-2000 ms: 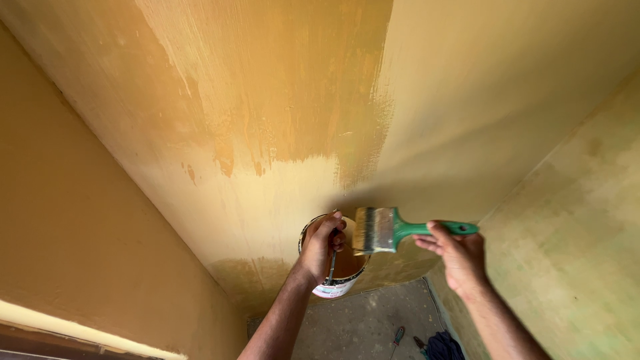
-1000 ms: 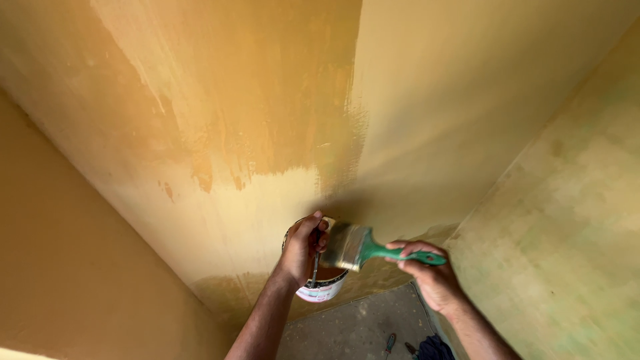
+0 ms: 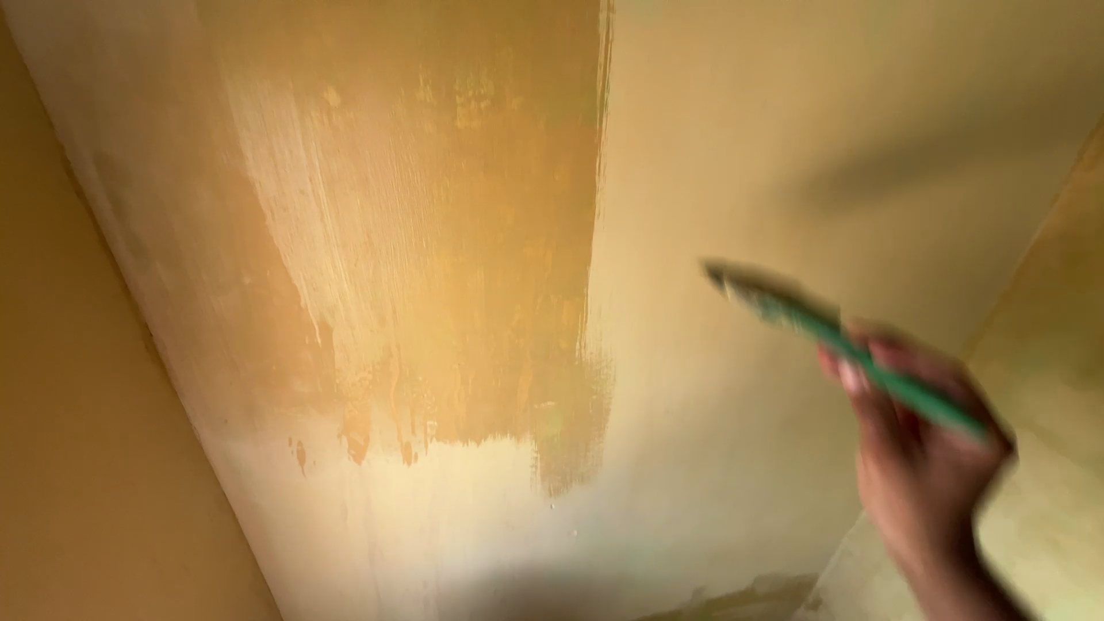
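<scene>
My right hand (image 3: 927,431), at the lower right, grips the green handle of a flat paintbrush (image 3: 811,323). The brush is seen edge-on and blurred, its bristles pointing up and to the left, over the pale part of the wall (image 3: 707,172). Whether the bristles touch the wall cannot be told. Left of the brush, a broad patch of darker ochre paint (image 3: 517,216) covers the wall, with a ragged lower edge and streaks. My left hand and the paint bucket are out of view.
A brown wall surface (image 3: 95,388) meets the painted wall at a corner on the left. On the right, another mottled yellow-green wall (image 3: 1052,345) joins it. A darker band (image 3: 742,599) runs along the bottom of the wall. Shadows fall across the pale area.
My right hand has lifted the brush away from the bucket and turned it edge-on. My left hand and the bucket have left the view, which has tilted up the wall.
</scene>
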